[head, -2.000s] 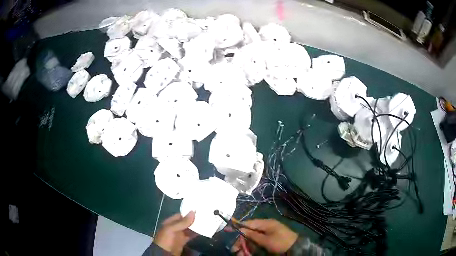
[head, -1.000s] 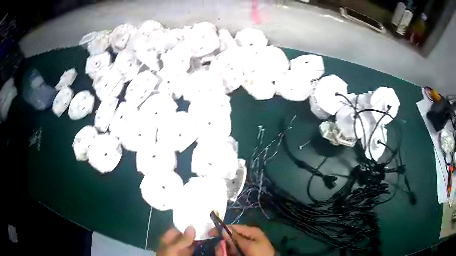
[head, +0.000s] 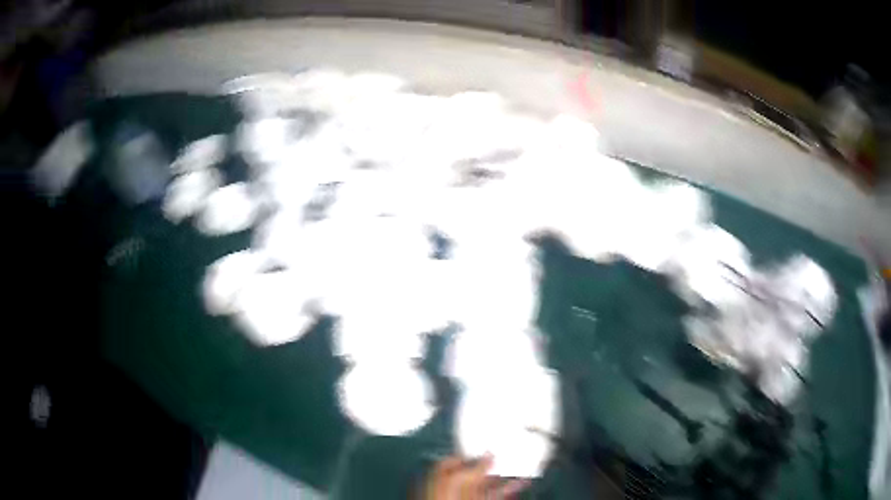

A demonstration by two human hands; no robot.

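The whole view is strongly blurred. My left hand [head: 467,480] shows at the bottom edge, cut off, with its fingers at the lower edge of a white housing [head: 520,447]. It appears to grip that housing, but the finger contact is smeared. A short dark streak crosses the housing's right side; whether it is a cable or a tool cannot be told. The housing overlaps other white housings above it. My right hand cannot be made out.
Many overexposed white housings [head: 388,395] spread over the green table [head: 195,371]. Dark cables [head: 674,410] lie at lower right, below a group of housings [head: 772,312] with dark cable streaks. A pale wall [head: 440,63] runs behind; paper is at the right edge.
The camera view has shifted, moving the scene right and down. The housing by my left hand has moved right relative to the other housings. My right hand and its red-handled tool no longer show.
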